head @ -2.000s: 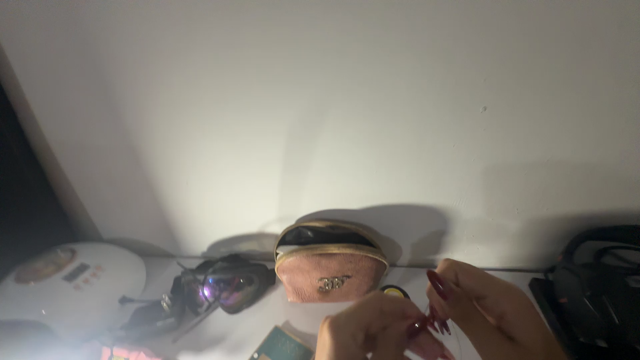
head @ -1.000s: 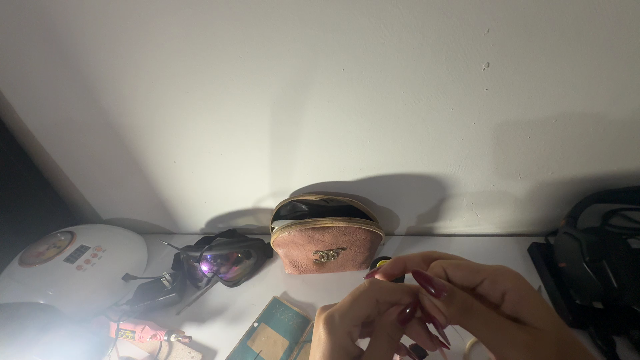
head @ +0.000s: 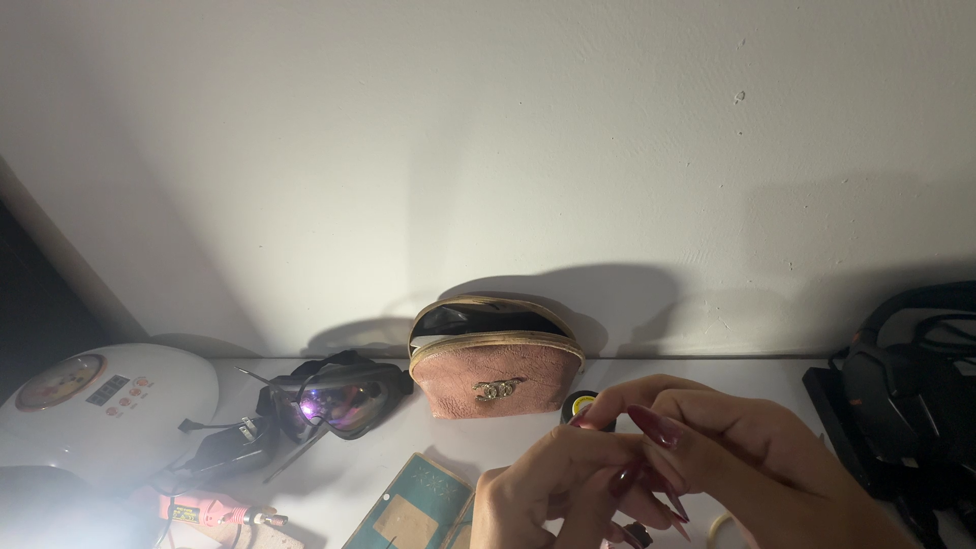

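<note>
Low and right of centre, my left hand (head: 534, 488) and my right hand (head: 747, 450) meet, fingers curled together and fingertips touching. Long dark red, pointed nails show on both. Whether something small is pinched between the fingers cannot be told, since they overlap. Just behind them a black round container with a yellow top (head: 583, 404) is partly covered. A pink zip pouch (head: 496, 381) with a metal emblem stands unzipped against the wall, beyond my hands. Left of my left hand lies a green and tan flat case (head: 415, 503).
At left are a white nail lamp (head: 171, 396) with a display, tinted goggles (head: 343, 404), a black adapter (head: 229, 450) and a pink nail drill handpiece (head: 202, 509). Black headphones (head: 884, 381) stand at right. A bright glare covers the lower left corner. The wall (head: 488, 152) rises behind.
My hands stay together, with the fingers shifting; the right hand's fingers now arch higher over the left. The view has tilted down since the first frame, showing more of the flat case and handpiece.
</note>
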